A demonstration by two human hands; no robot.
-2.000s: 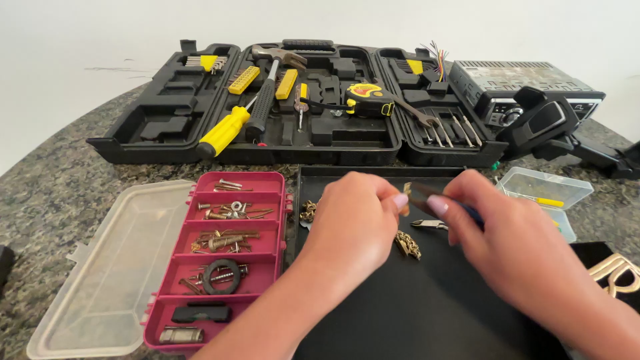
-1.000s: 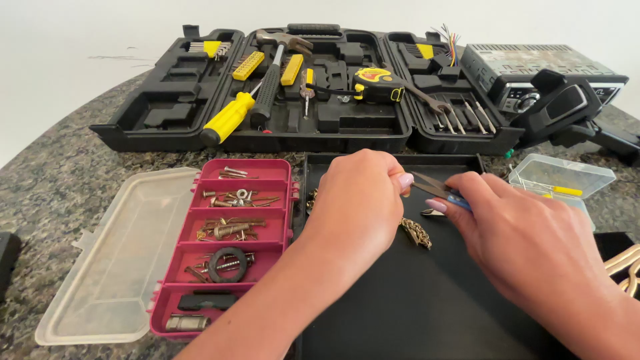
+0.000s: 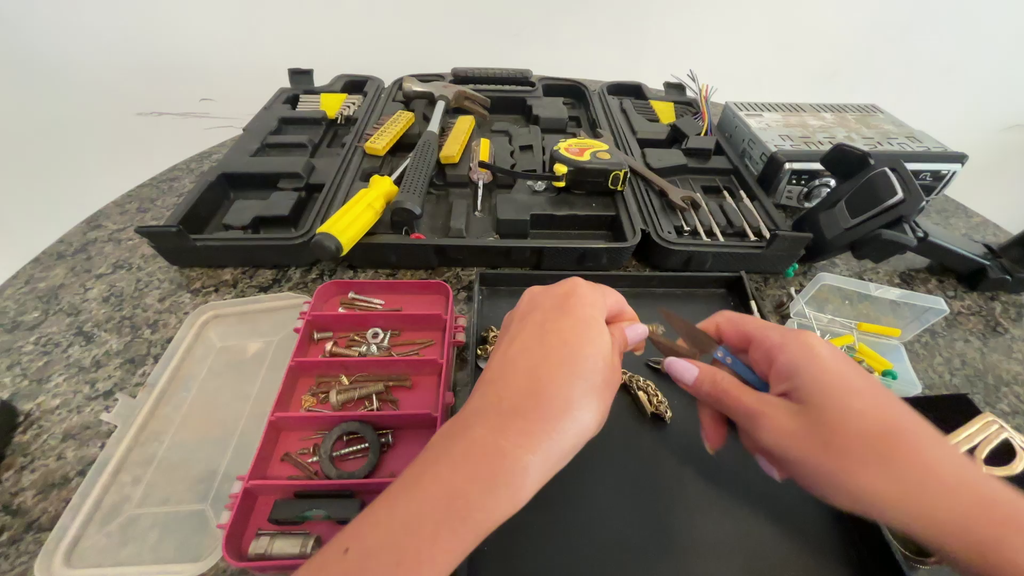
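Over a black tray [image 3: 680, 496], my left hand [image 3: 552, 352] pinches a small piece of metal chain [image 3: 655, 329] between thumb and forefinger. My right hand [image 3: 776, 384] holds small thread snips [image 3: 712, 352] with blue sides, their two blades apart near the left fingertips. A bundle of gold-coloured chain [image 3: 646, 396] lies on the tray just below the hands. More chain [image 3: 487, 344] lies by the tray's left edge, partly behind my left hand. Part of another metal tool [image 3: 656, 363] shows under the blades; the rest of it is hidden.
A pink compartment box [image 3: 370, 478] of screws stands left, its clear lid folded out. Behind is an open black tool case [image 3: 520, 252] with a hammer [image 3: 424, 152], yellow screwdriver [image 3: 356, 216] and tape measure [image 3: 590, 164]. A car radio [image 3: 840, 144], phone holder [image 3: 864, 200] and clear box [image 3: 896, 312] are right.
The snips' blades, closer together one second ago, are now spread apart near the left fingertips. Both hands remain over the tray.
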